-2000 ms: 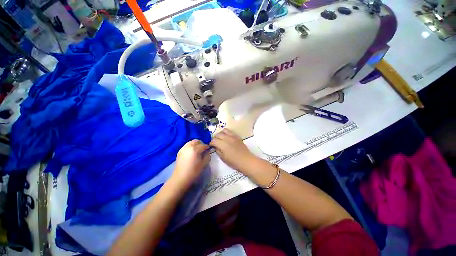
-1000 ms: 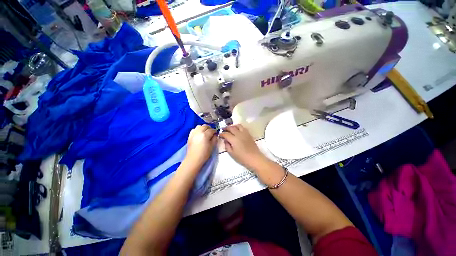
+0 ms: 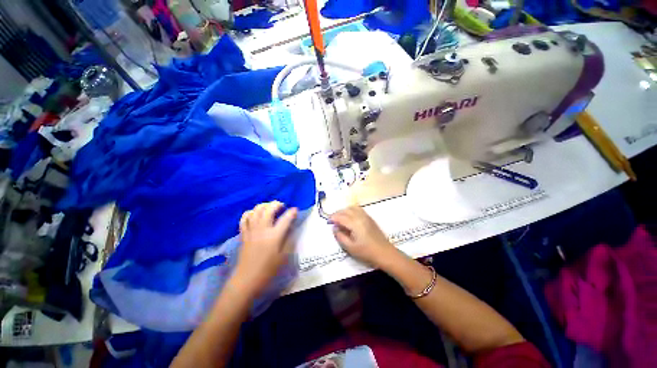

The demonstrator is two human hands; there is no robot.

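The royal blue cloth (image 3: 209, 180) lies crumpled left of the needle, with its pale grey-blue panel (image 3: 173, 291) along the lower edge. The white HIKARI sewing machine (image 3: 461, 108) stands behind my hands; its presser foot area (image 3: 351, 172) shows no blue cloth under it. My left hand (image 3: 268, 226) rests on the cloth's right part, fingers slightly bent and apart. My right hand (image 3: 358, 231) is on the table in front of the needle. Its thumb and fingertips are together at a small dark curved strip or thread (image 3: 322, 205), too small to identify.
A light-blue lamp (image 3: 284, 128) hangs left of the needle. An orange-handled tool (image 3: 315, 29) stands at the head's left end. Thread snips (image 3: 510, 175) and a white disc (image 3: 441, 192) lie right of the needle. A yellow bar (image 3: 604, 146) is at the right. Pink cloth (image 3: 612, 291) is below right.
The blue cloth's edge has come away from the needle to the left. My hands have moved apart and nearer the front edge. The view has shifted, so the machine sits farther right.
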